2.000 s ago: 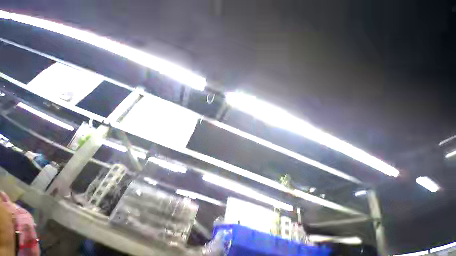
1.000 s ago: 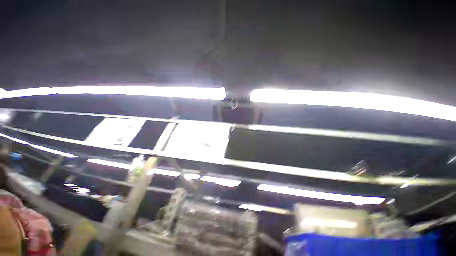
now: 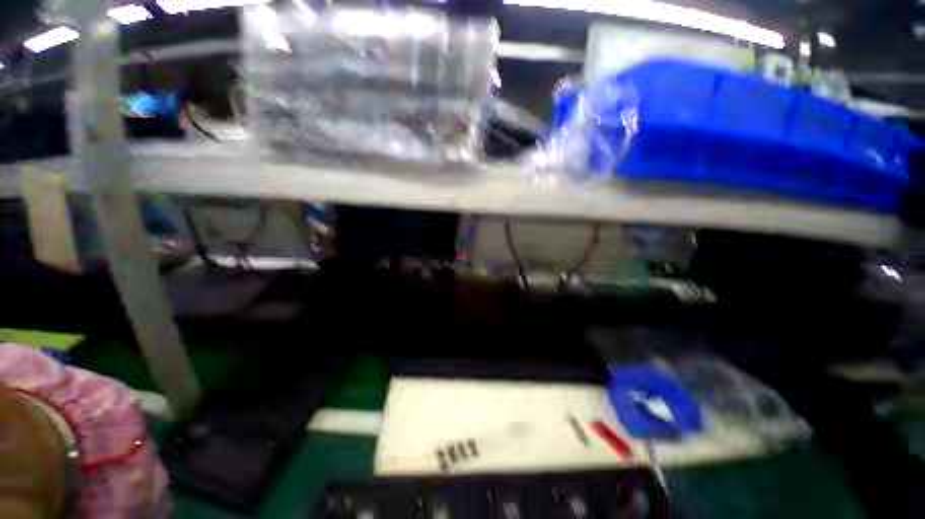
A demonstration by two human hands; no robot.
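Note:
Neither of my hands shows. The black phone tray is cut off by the bottom edge, with several small pale marks along it. Behind it a white work sheet lies on the green mat. Several small dark marks in rows are on the sheet. A short red stick and a thin dark strip lie to their right. A round blue thing with a white patch sits at the sheet's right, beside clear crumpled plastic. The view is blurred.
A pale shelf crosses above the bench, with a blue bin and clear plastic packaging on it. A pale post stands at left. A dark flat tray lies beside it. A person's pink sleeve is at far left.
The view has swung down from the ceiling lights and upper rack to the shelf and bench. The tray, white sheet and green mat have come into view.

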